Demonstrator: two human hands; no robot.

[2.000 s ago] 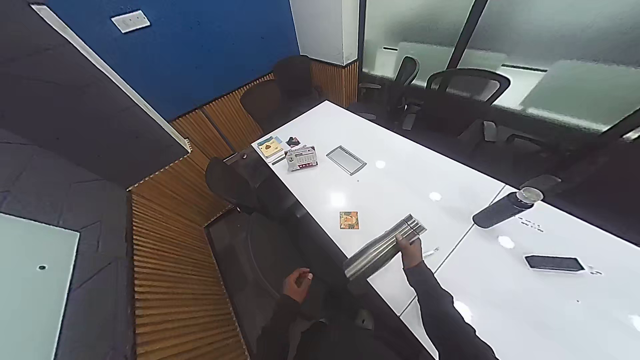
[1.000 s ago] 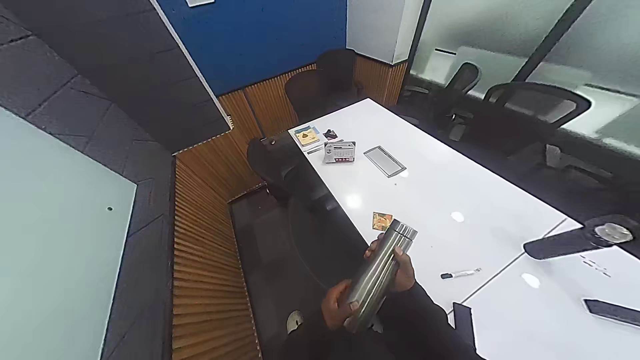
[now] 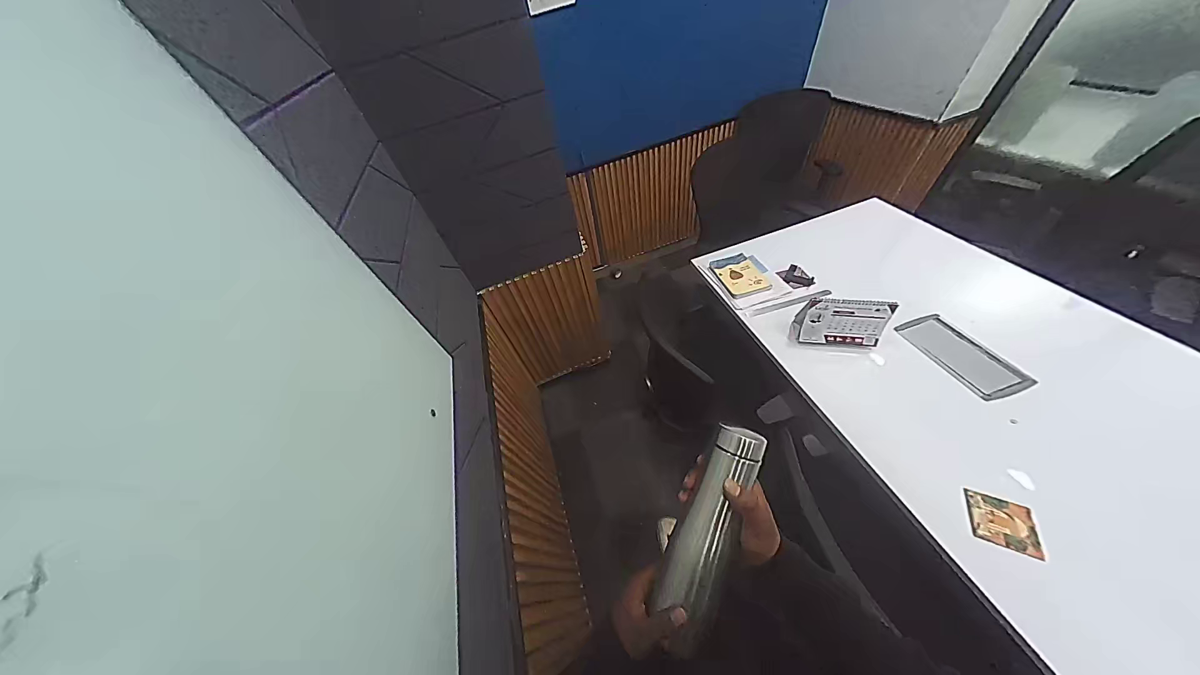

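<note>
A stainless steel bottle [image 3: 705,539] with its cap on is held tilted beside the long edge of the white table. My right hand [image 3: 747,514] wraps around its upper part, just below the cap, with the thumb on the near side. Around the lower end closes my left hand [image 3: 649,611], its thumb near the base. A square printed coaster or card [image 3: 1004,523] lies on the table to the right of the bottle.
On the white table [image 3: 937,441] are a desk calendar [image 3: 847,323], a yellow notebook [image 3: 742,277] and a grey inset panel [image 3: 966,356]. Dark chairs [image 3: 677,361] stand along its near side and far end. A glass board [image 3: 281,375] fills the left.
The bottle was over the table edge in my right hand alone; my left hand has since closed on it, and both hands hold it away from the table. The view has swung left.
</note>
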